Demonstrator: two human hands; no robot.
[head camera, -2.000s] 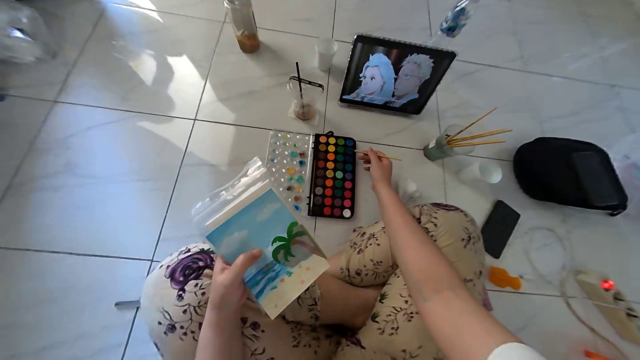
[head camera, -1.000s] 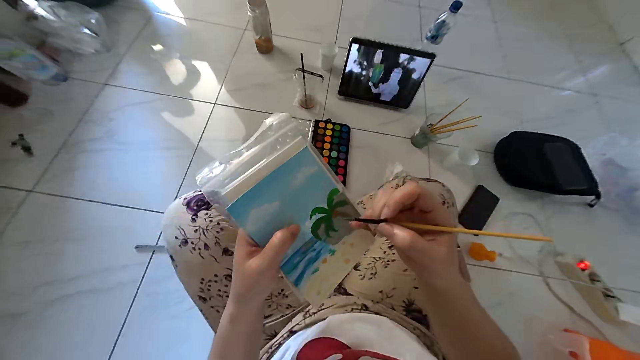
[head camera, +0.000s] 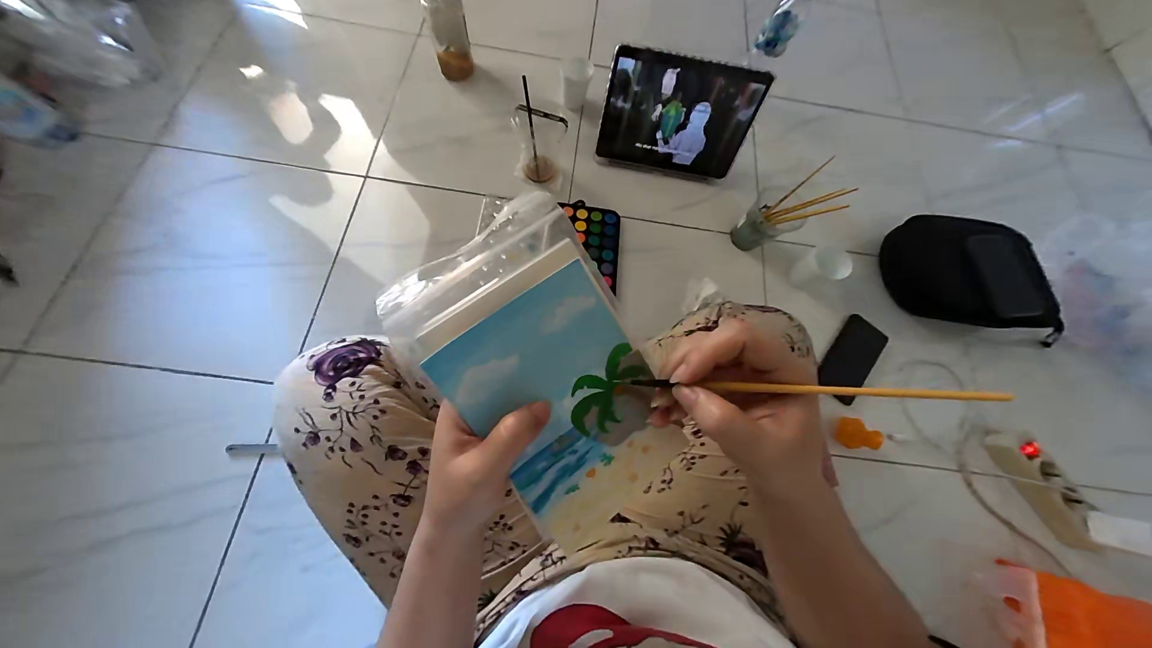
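A beach painting (head camera: 531, 360) with blue sky, sea, sand and a green palm tree lies tilted over my lap. My left hand (head camera: 486, 459) grips its lower left edge, thumb on the painted face. A clear plastic sleeve (head camera: 486, 261) extends past the top of the painting. Between the fingers of my right hand (head camera: 738, 396) is a thin paintbrush (head camera: 855, 391) with a yellow wooden handle; its dark tip is at the palm's crown, though contact cannot be told. Behind the painting, a watercolor palette (head camera: 603, 236) is partly hidden.
On the tiled floor stand a tablet (head camera: 681, 112), a jar of brushes (head camera: 751, 229), a cup with a straw (head camera: 540, 166), a bottle (head camera: 450, 45) and a white cup (head camera: 823, 264). To the right lie a black case (head camera: 967, 270), a phone (head camera: 852, 357) and a power strip (head camera: 1035, 486).
My right hand has come from beside the palette to the painting, with the brush now across it. The painting covers more of the palette than two seconds ago. The tablet's picture has changed.
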